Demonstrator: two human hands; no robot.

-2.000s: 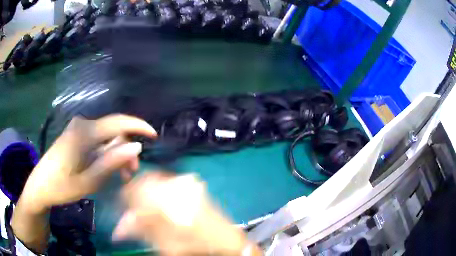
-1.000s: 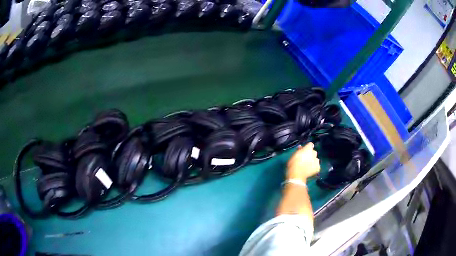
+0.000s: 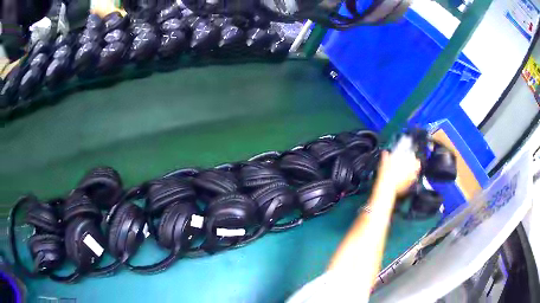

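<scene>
My right hand (image 3: pixel 398 170) reaches in from the bottom right of centre, slightly blurred. It is closed on black headphones (image 3: pixel 439 163), whose cups hang at its right side over the bench end. A long row of overlapping black headphones (image 3: pixel 231 214) lies on the green bench (image 3: pixel 177 112). Several cups in it bear white labels (image 3: pixel 230 232). The right end of the row touches or passes behind my hand. My left hand is out of the picture.
More black headphones (image 3: pixel 142 38) stand in a row along the bench's back. A green post (image 3: pixel 435 74) rises before blue totes (image 3: pixel 379 59) at the right. A pale machine edge (image 3: pixel 468 251) runs along the lower right. A purple-blue rim (image 3: pixel 13 287) shows bottom left.
My right hand has moved up and right and now holds the headphones that lay at the right end of the bench. My left hand, seen two seconds ago, has left the picture.
</scene>
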